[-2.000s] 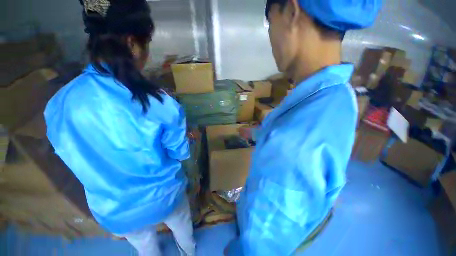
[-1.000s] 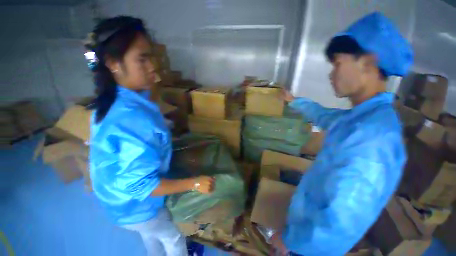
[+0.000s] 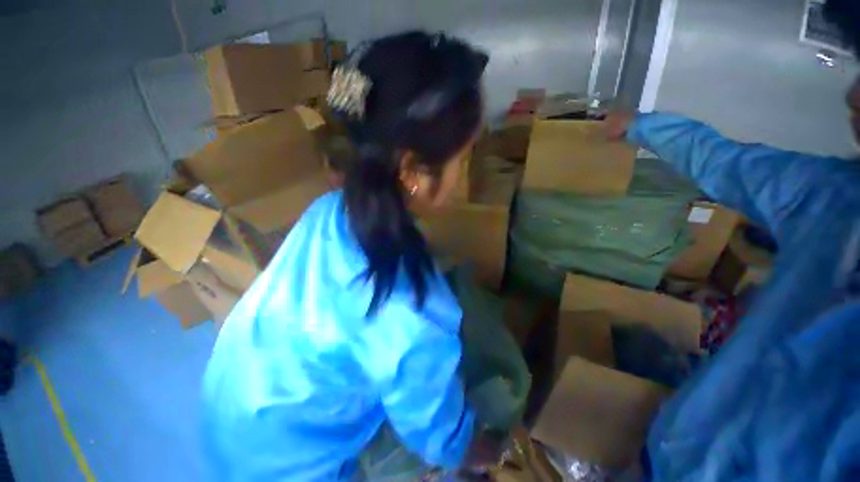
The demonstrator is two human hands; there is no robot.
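Observation:
Neither of my hands is in the picture. Nearest in front of me, a person in a blue smock (image 3: 330, 348) bends over the cartons, an arm reaching down beside a green woven sack (image 3: 495, 362). An open carton (image 3: 603, 400) with dark contents stands right of that arm. A second person's blue sleeve (image 3: 717, 160) reaches from the right to a carton (image 3: 577, 158) on top of a green-wrapped bundle (image 3: 594, 235).
Open cartons (image 3: 179, 231) are piled at the left, with a closed-looking carton (image 3: 259, 80) on top. Small cartons (image 3: 115, 204) stand by the wall. Blue floor (image 3: 132, 377) with a yellow line (image 3: 58, 414) lies at lower left.
The view has turned left, so more of the wall and left cartons shows. The person at left now bends lower with an arm down. The other person is now cut off by the right edge.

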